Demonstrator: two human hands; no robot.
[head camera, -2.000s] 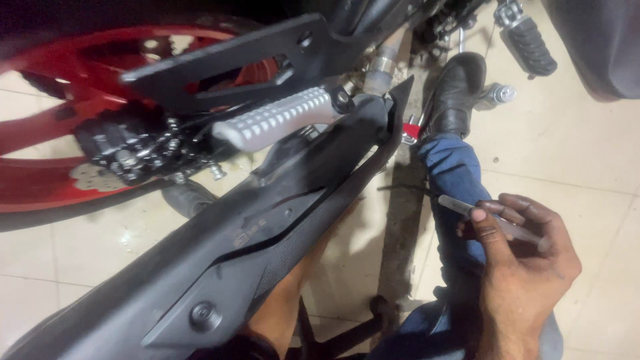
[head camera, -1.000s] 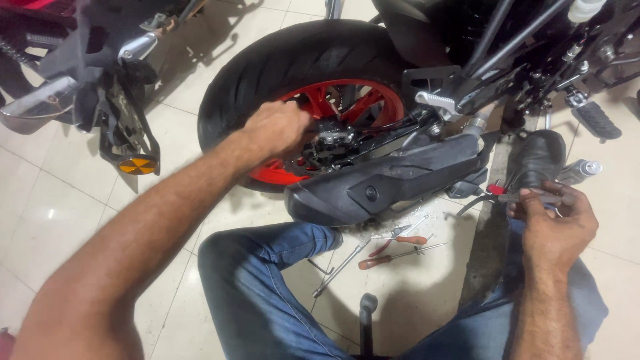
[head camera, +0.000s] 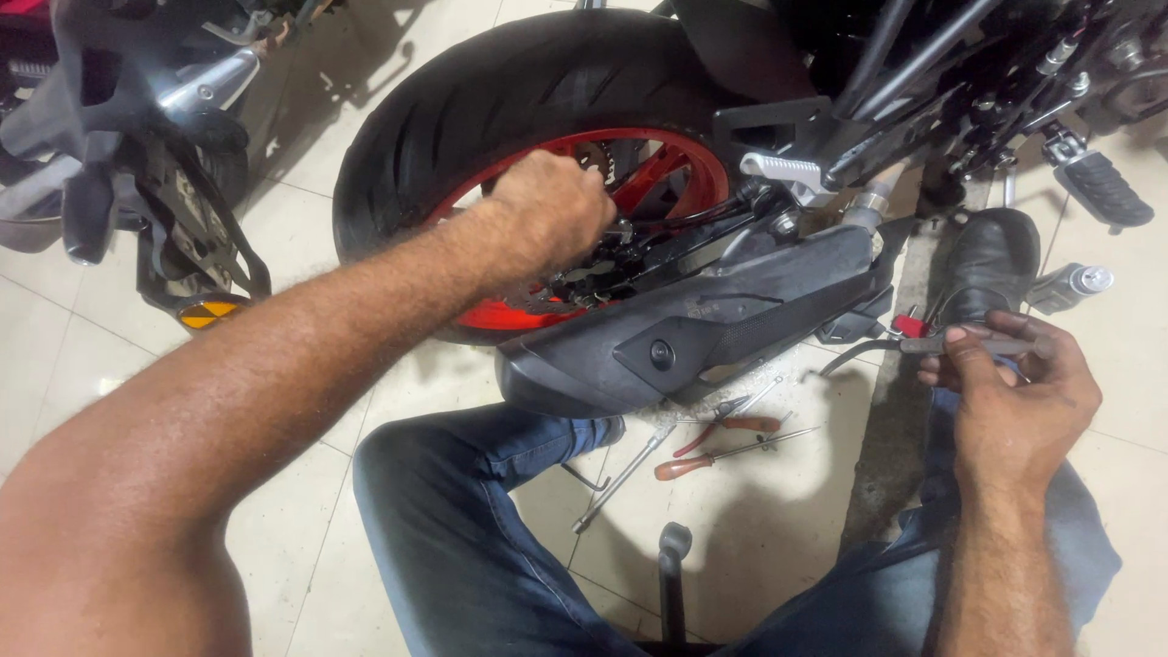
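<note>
My left hand (head camera: 552, 208) is at the motorcycle's red-rimmed rear wheel (head camera: 703, 178), beside the rear axle and brake parts, its fingers curled; whether they grip anything is hidden. In my right hand (head camera: 1017, 392) is a slim grey tube-like tool (head camera: 922, 344), held between thumb and fingers, with a thin dark bent end (head camera: 853, 354) pointing left. That end is just right of the dark exhaust muffler (head camera: 584, 365), which lies in front of the wheel. A silver footpeg (head camera: 783, 171) sits above the muffler.
Screwdrivers (head camera: 684, 467), red-handled pliers (head camera: 698, 440), a long metal wrench (head camera: 620, 484) and a hex key (head camera: 584, 478) lie on the tiled floor between my legs. A spray can (head camera: 1068, 287) stands beside my black shoe (head camera: 993, 255). Another motorcycle's rear (head camera: 119, 137) is at upper left.
My left hand, not visible two seconds ago, is now at the rear wheel, where it also was one second ago. My right hand still holds the grey tool. The view has widened greatly.
</note>
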